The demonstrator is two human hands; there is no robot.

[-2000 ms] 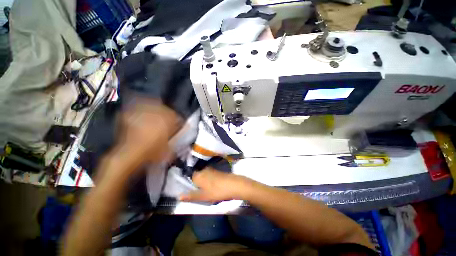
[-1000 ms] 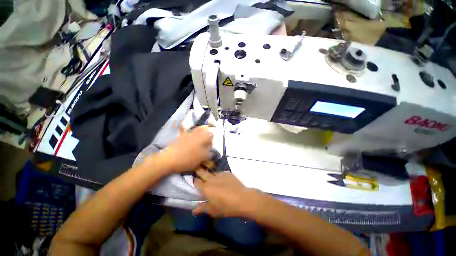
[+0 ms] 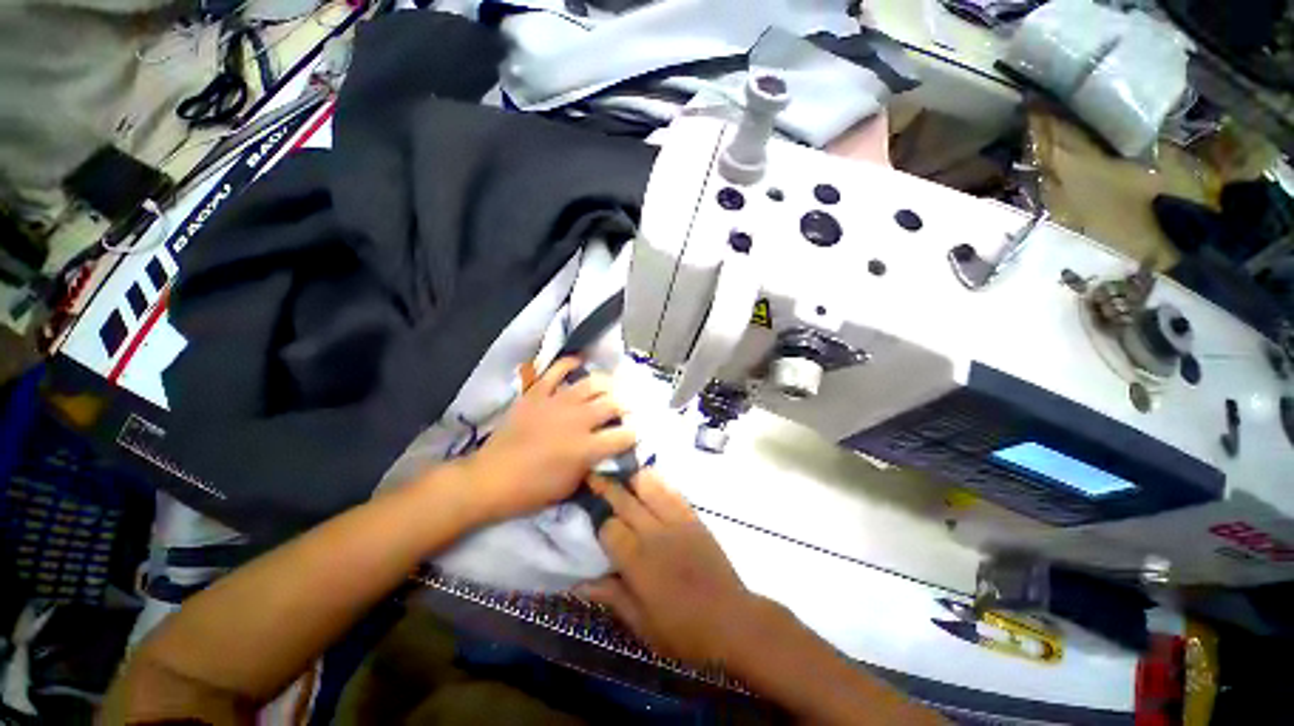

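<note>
A garment piece (image 3: 412, 227) with a black face and light-grey parts lies spread on the table left of the machine head. My left hand (image 3: 546, 440) lies on its light-grey panel (image 3: 497, 358), fingers pressing a dark strip (image 3: 596, 329) near the needle area. My right hand (image 3: 664, 560) is just below and right of it, fingertips holding the near end of the dark strip. The hands almost touch. The presser foot and needle area (image 3: 714, 426) is right of my fingers. The fingertips partly hide the strip.
The white sewing machine (image 3: 908, 305) with its control panel (image 3: 1043, 454) fills the right. Yellow-handled thread snips (image 3: 1015, 635) and a dark bundle (image 3: 1086, 603) lie under its head. Pale fabric (image 3: 667, 57) is heaped behind. An edge ruler (image 3: 568, 624) runs along the front. Clutter lies at the far left.
The garment, bunched and blurred earlier, now lies spread to the left. My left hand came down beside my right at the dark strip. The view has shifted and turned, with the machine head appearing nearer.
</note>
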